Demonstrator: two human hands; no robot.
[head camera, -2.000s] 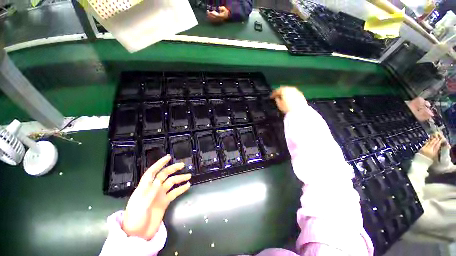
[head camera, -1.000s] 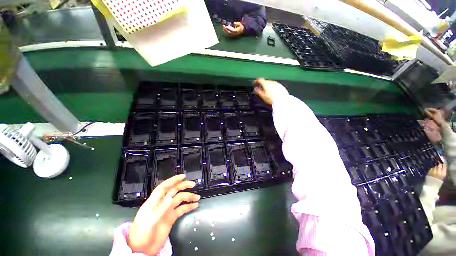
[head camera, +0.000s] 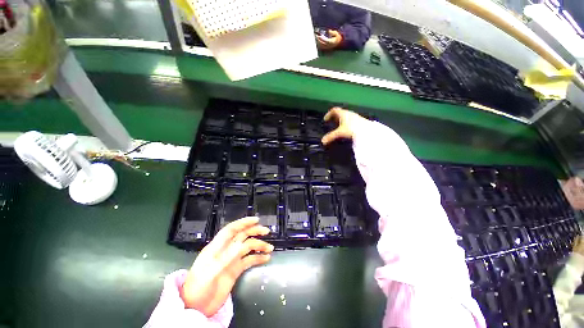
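Observation:
A large glossy black blister tray (head camera: 301, 242) lies on the bench in front of me. Black plastic frames (head camera: 196, 208) sit in many of its pockets. My left hand (head camera: 227, 266) is at the tray's front edge, fingers loosely spread, with nothing seen in it. My right hand (head camera: 338, 128) is over the back row toward the tray's right side. Its thumb and fingers are apart in a C shape. Whether a black frame is between them cannot be told against the black tray. My right sleeve hides part of the tray's right edge.
More black trays (head camera: 506, 246) lie at right, with a person's sleeve (head camera: 568, 282) beside them. A white fan (head camera: 93, 182) stands left near a metal post (head camera: 93, 102). Pale scraps (head camera: 283, 298) lie near me. A perforated sheet (head camera: 269, 48) hangs above. Another person's hand (head camera: 330, 40) is across the ledge.
The view has shifted, so the bench things sit further right in the picture. My right hand has moved left relative to the tray, and its fingers have spread. My left hand stays at the front edge.

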